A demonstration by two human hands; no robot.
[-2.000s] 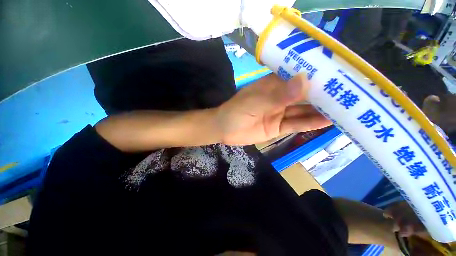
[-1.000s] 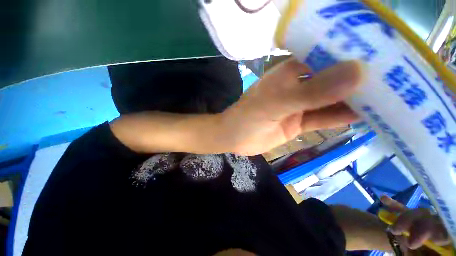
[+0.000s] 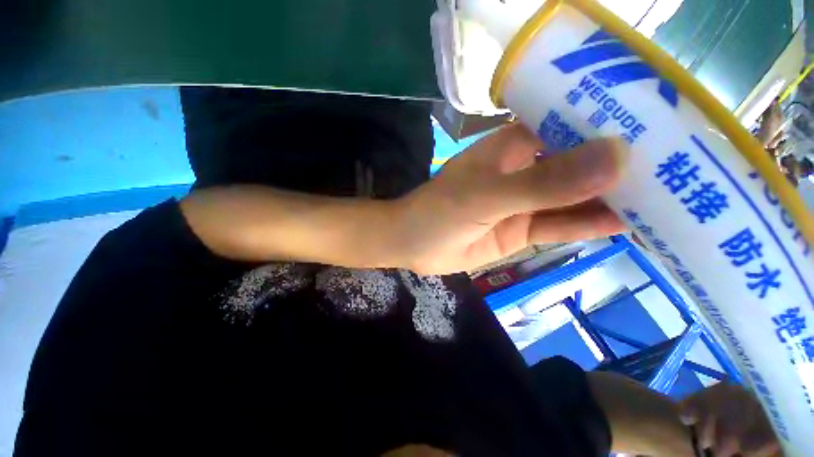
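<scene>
A caulking gun with a yellow frame [image 3: 705, 94] holds a thick white sealant cartridge [image 3: 714, 214] with blue lettering, slanting from upper centre to lower right. My left hand [image 3: 509, 196] supports the cartridge near its front end, thumb on its side and fingers below. My right hand [image 3: 732, 419] is dark and partly cut off by the cartridge at the lower right, around the gun's rear; the handle itself is hidden. A white plastic housing [image 3: 469, 62] lies at the green bench's edge, beside and behind the gun's front. The nozzle tip is not visible.
The green bench top [image 3: 223, 45] spans the upper left, with its pale edge in front of me. A blue rack [image 3: 660, 353] stands at the lower right beside me. Blue floor [image 3: 98, 143] shows at left. Parts of another person show at the far right.
The view has shifted, and the housing appears farther right and more covered by the gun. The dark wire is no longer seen. My right hand's yellow handle, visible a second ago, is now hidden.
</scene>
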